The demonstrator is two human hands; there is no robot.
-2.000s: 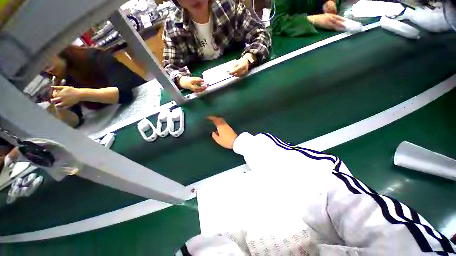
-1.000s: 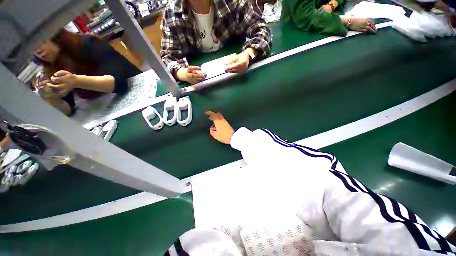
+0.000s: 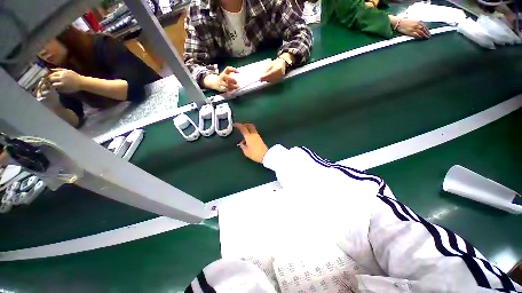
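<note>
Three white housings (image 3: 206, 119) stand close together on the dark green belt (image 3: 320, 109), near its far edge below the frame post. My right hand (image 3: 252, 143) is over the belt just right of them, thumb and finger apart, not touching them. A tiny light speck shows at the thumb tip; I cannot tell what it is. My left hand is not visible; only part of the left sleeve (image 3: 232, 277) shows at the bottom edge. White sheets with rows of small grey marks (image 3: 315, 274) lie close to my body.
A grey metal post (image 3: 109, 154) crosses the left side. More housings (image 3: 127, 145) lie on the belt at left. A curled white sheet (image 3: 479, 187) lies at right. Crumpled clear bags (image 3: 489, 31) lie at far right. Coworkers sit opposite; one in plaid holds a white sheet (image 3: 250, 76).
The three housings have moved right along the belt, closer to my right hand. My right hand stays nearly in place, its thumb and finger now a little further apart.
</note>
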